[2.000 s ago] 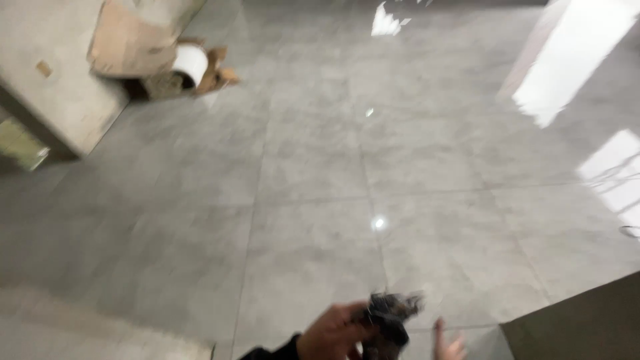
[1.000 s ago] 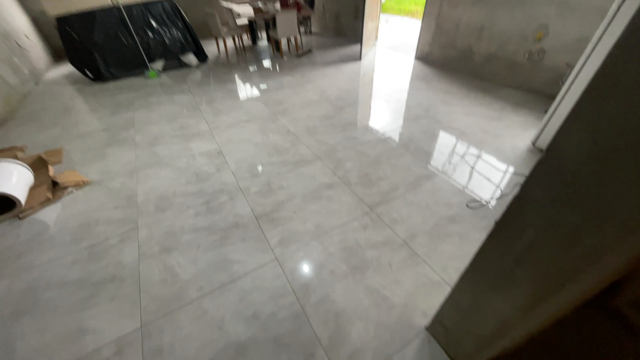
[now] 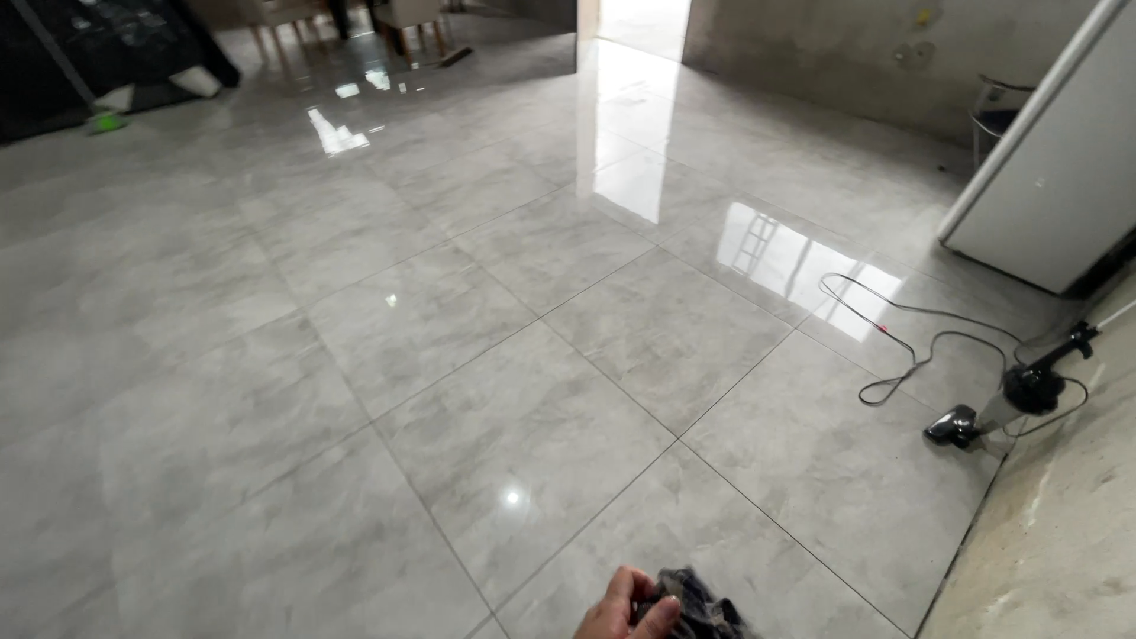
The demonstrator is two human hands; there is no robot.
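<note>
At the bottom edge, right of centre, my left hand [image 3: 626,611] pinches a crumpled dark grey, fuzzy clump [image 3: 697,608] between thumb and fingers. Whether it is cloth or matted lint cannot be told. Below both lies the glossy grey tiled floor [image 3: 568,399]. My right hand is out of view. On the right, a black upright vacuum cleaner [image 3: 1029,389] leans by the wall, its floor head on the tiles and its thin black cord [image 3: 932,337] looped over the floor.
A rough plastered wall [image 3: 1047,524] runs along the right, with a white panel [image 3: 1047,160] beyond the vacuum. Chairs [image 3: 408,16] stand at the back, left of a bright doorway [image 3: 643,22]. Black sheeting [image 3: 106,53] and a green object [image 3: 107,122] are far left.
The view has swung right, bringing in the vacuum cleaner and its cord. My left hand with the dark clump is visible again. My right hand, seen two seconds ago, is out of view.
</note>
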